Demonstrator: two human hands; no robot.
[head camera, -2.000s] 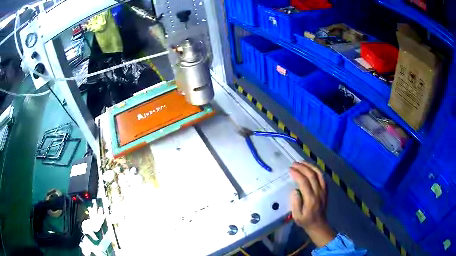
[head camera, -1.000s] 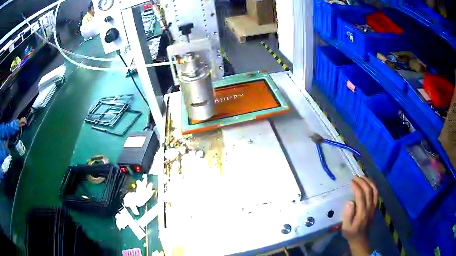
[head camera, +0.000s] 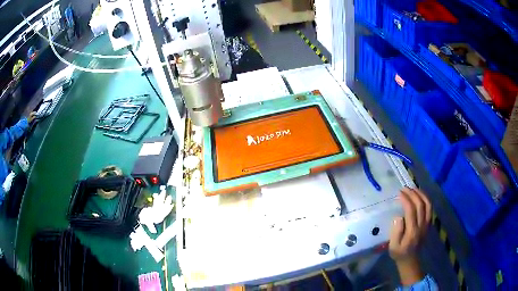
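Observation:
The fixture's pale green cover frame (head camera: 207, 165) lies flat over the orange plate (head camera: 267, 153), which has white handwriting. A thin black frame (head camera: 342, 138) runs around the plate inside the green rim. The silver dispensing head (head camera: 200, 96) stands at the fixture's back left corner. My right hand (head camera: 410, 224) rests at the right end of the machine's front edge, fingers on top; whether it covers a button cannot be seen. Blue-handled pliers (head camera: 372, 165) lie right of the fixture, their jaws close to its edge. My left hand is out of the picture.
The machine bed (head camera: 272, 227) has stains at left. On the green bench (head camera: 59, 170) are loose black frames (head camera: 122, 116), stacked frames (head camera: 74, 207), a controller box (head camera: 154, 162) with red lights and white scraps (head camera: 156, 213). Blue bins (head camera: 434, 125) stand at right. Another person's sleeve (head camera: 14, 133) shows at far left.
The fixture has moved toward me on the bed, and the dispensing head now stands at its back left corner. The view swung left earlier. My right hand has stayed at the machine's front right corner.

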